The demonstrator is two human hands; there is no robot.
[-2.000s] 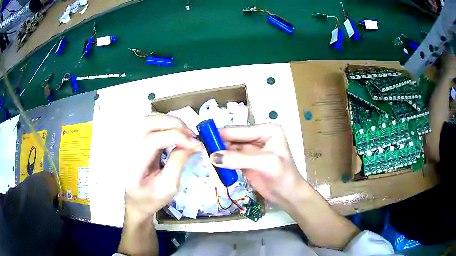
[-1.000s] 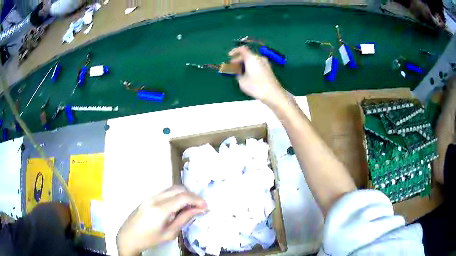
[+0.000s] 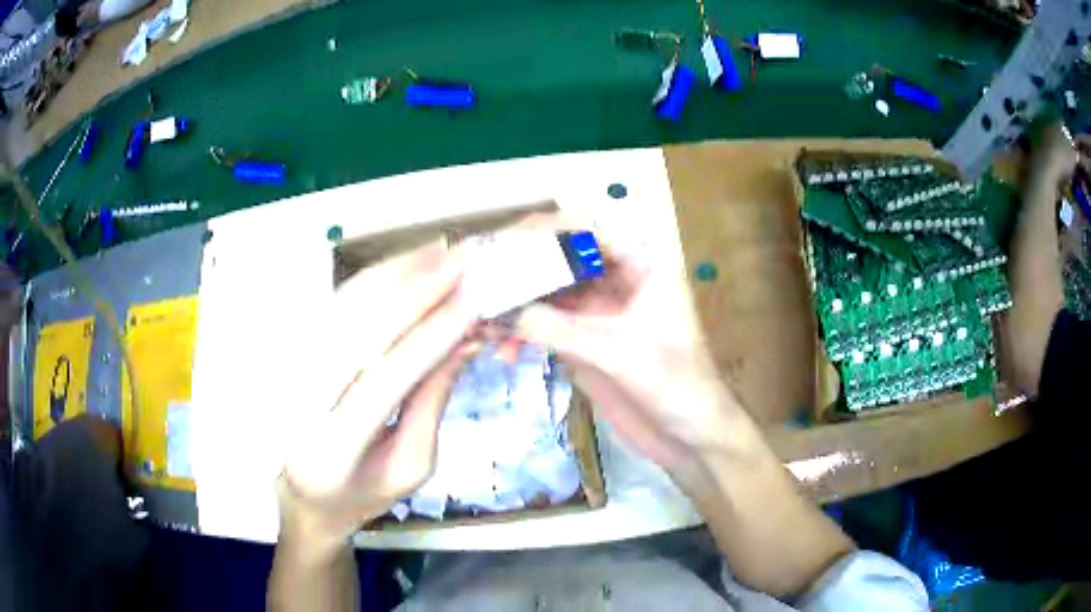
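Observation:
A blue battery cell [image 3: 585,255] with a white adhesive pad [image 3: 517,273] on its side is held between my hands above the scrap carton. My left hand [image 3: 401,371] has its fingertips at the left end of the pad. My right hand [image 3: 634,341] grips the cell from below and the right. Both hands are somewhat blurred, and the wires of this cell are hidden. The open carton [image 3: 589,460] below is full of white backing papers [image 3: 503,442].
Several blue cells with wires lie on the green belt [image 3: 538,120] beyond. A carton of green PCB panels [image 3: 915,287] is at the right, beside another person's arm [image 3: 1038,275]. Yellow sheets [image 3: 156,383] lie at the left.
My right hand has come back from the belt to the front of me with a cell. My left hand has risen to meet it. The cells on the belt have shifted left.

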